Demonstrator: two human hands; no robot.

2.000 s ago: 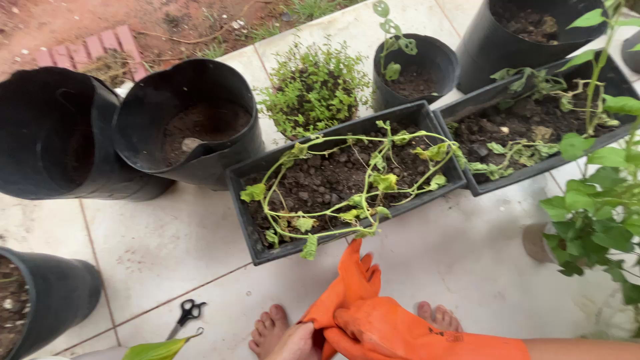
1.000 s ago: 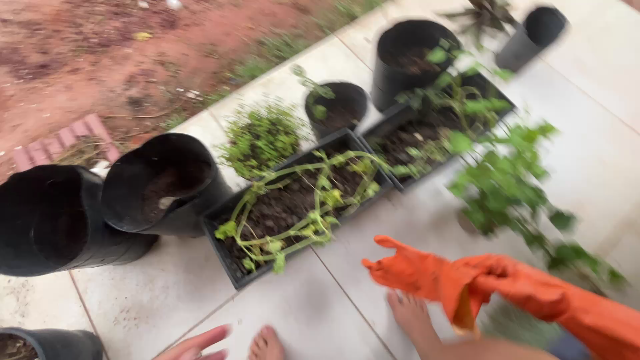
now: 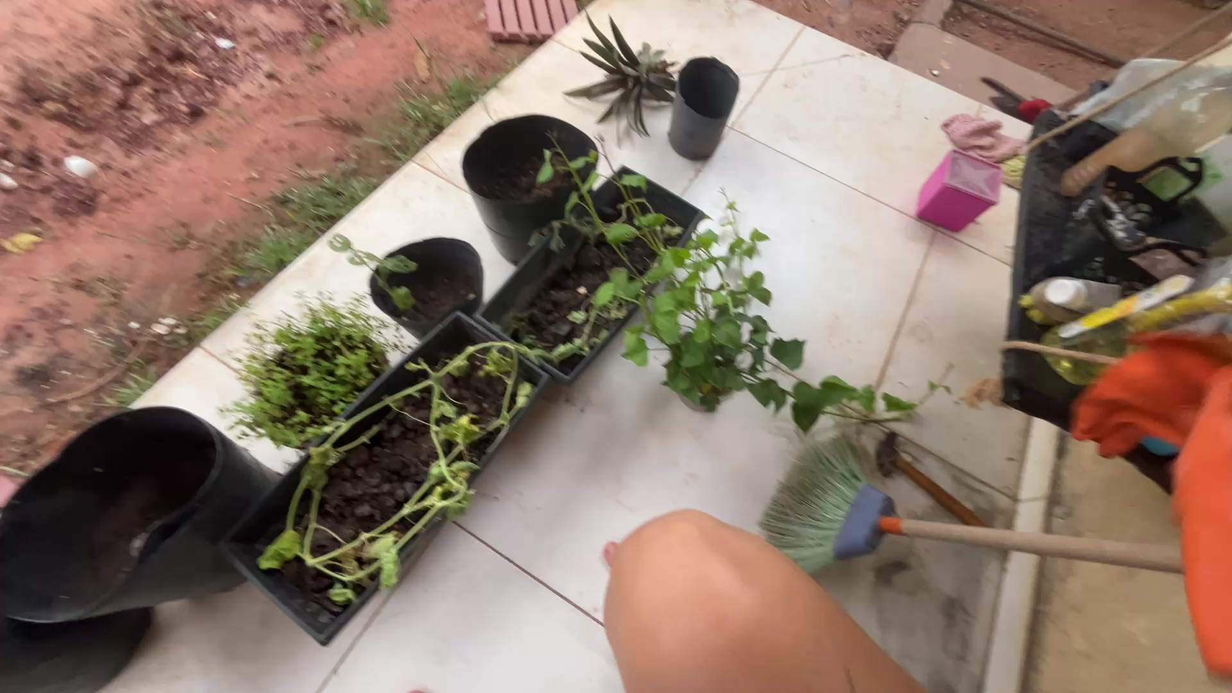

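My right hand [image 3: 1150, 390], in an orange rubber glove, is at the right edge, over the front of a black crate [image 3: 1025, 289] of bottles and tools. Blur and the frame edge hide whether its fingers hold anything. My left hand is out of view. A black rectangular planter [image 3: 322, 626] with dark soil and a pale trailing vine [image 3: 438, 423] stands at the left centre. Touching its far end is a second planter [image 3: 679, 207] with leafy stems. A bushy green plant [image 3: 707, 337] stands beside that one.
A broom [image 3: 828, 510] and a small wooden-handled tool [image 3: 938, 491] lie below the crate. Black pots [image 3: 525, 159] and a small-leaved plant [image 3: 308, 371] line the tiled floor's edge. A pink box [image 3: 958, 192] stands near the crate. My bent knee [image 3: 712, 597] is at the bottom.
The view has swung right, bringing the crate and broom in. My gloved right hand has moved from near the planters to the crate. My left hand has left the view.
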